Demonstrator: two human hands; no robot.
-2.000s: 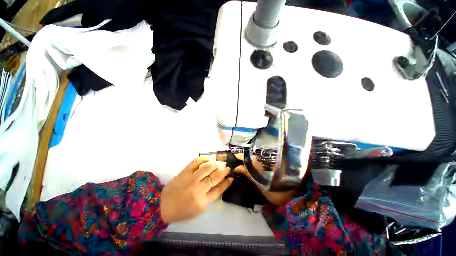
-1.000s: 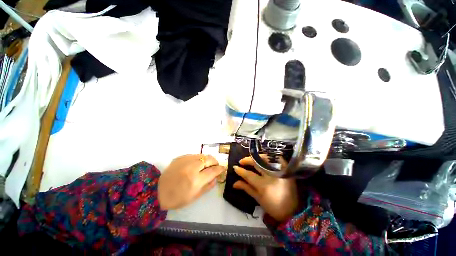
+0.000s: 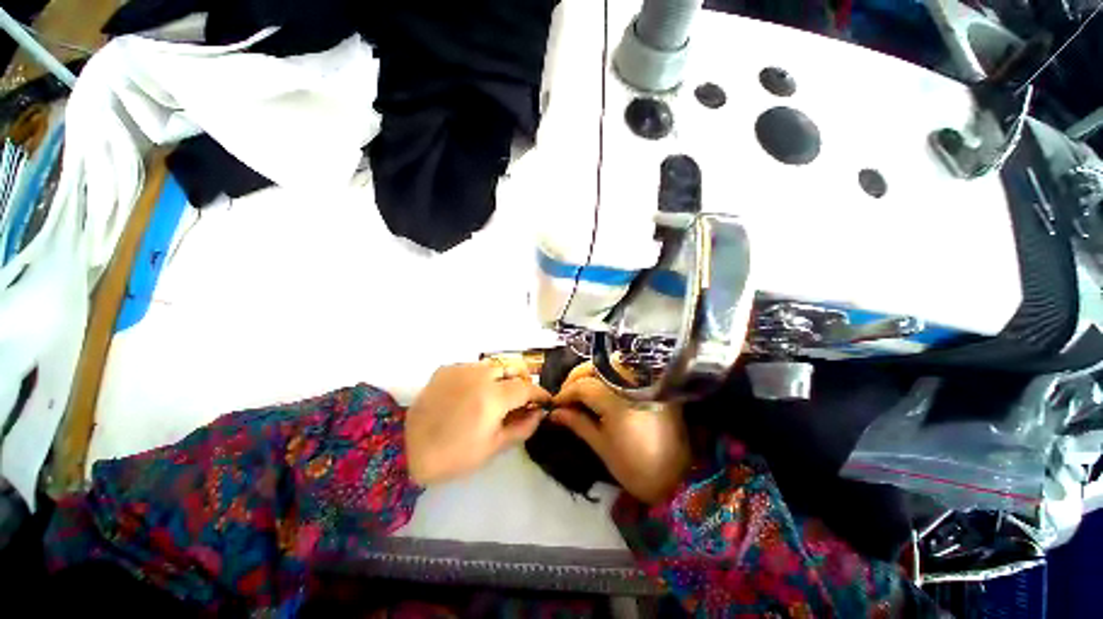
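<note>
A black fabric piece (image 3: 566, 458) lies on the white table just in front of the sewing machine head (image 3: 835, 230). My left hand (image 3: 469, 423) pinches its left edge between thumb and fingers. My right hand (image 3: 629, 438) pinches the same fabric right beside it, so the fingertips of both hands meet. The fabric runs up between my fingers toward the needle area (image 3: 575, 342). The shiny take-up lever guard (image 3: 716, 308) covers part of the needle area and sits over my right fingertips. The needle tip is hidden.
White strips (image 3: 103, 206) hang loose at the left over a wooden strip (image 3: 115, 314) and a blue flat object (image 3: 148, 272). A black fabric pile (image 3: 454, 121) lies behind. A clear zip bag (image 3: 956, 447) and a parts tray (image 3: 980, 550) are at the lower right.
My hands have come together at the fabric; my right fingers, spread on it a second ago, now pinch it. The fabric's near part is more bunched. The camera view has shifted slightly.
</note>
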